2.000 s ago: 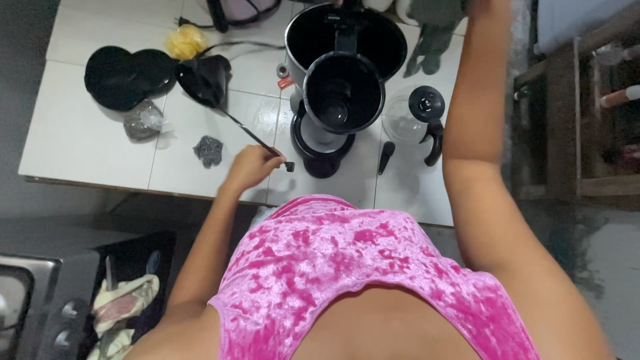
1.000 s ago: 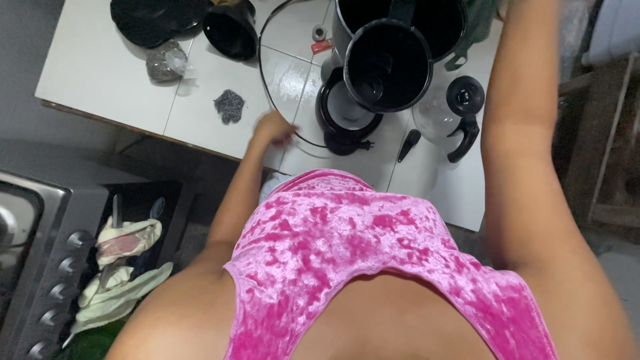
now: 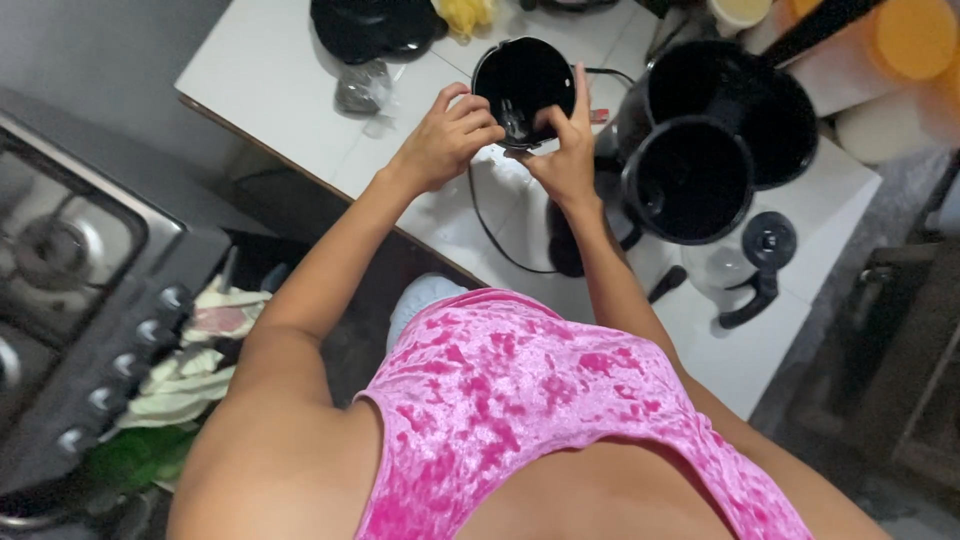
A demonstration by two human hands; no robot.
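Observation:
My left hand [image 3: 451, 136] grips the left rim of a black round filter basket [image 3: 523, 82], which I look into from above. My right hand [image 3: 564, 146] holds the basket's right side, its index finger stretched along the outside and another finger bent over the rim. Beneath the right forearm, partly hidden, stands a coffee maker; its open black top [image 3: 688, 180] and a larger open black chamber [image 3: 731, 105] are to the right. A black power cord [image 3: 491, 232] loops on the white tiled table below the basket.
A glass carafe with a black lid and handle [image 3: 769, 240] and a black scoop [image 3: 667, 283] lie at the right. A dark-filled plastic bag [image 3: 363, 88], a black lobed item [image 3: 375, 26] and a yellow bag [image 3: 466, 13] sit upper left. A stove [image 3: 67, 277] stands left.
Both hands are now together on the black basket, which lay on the table beside the lobed item before. My right hand has come in from the upper right. The view has shifted.

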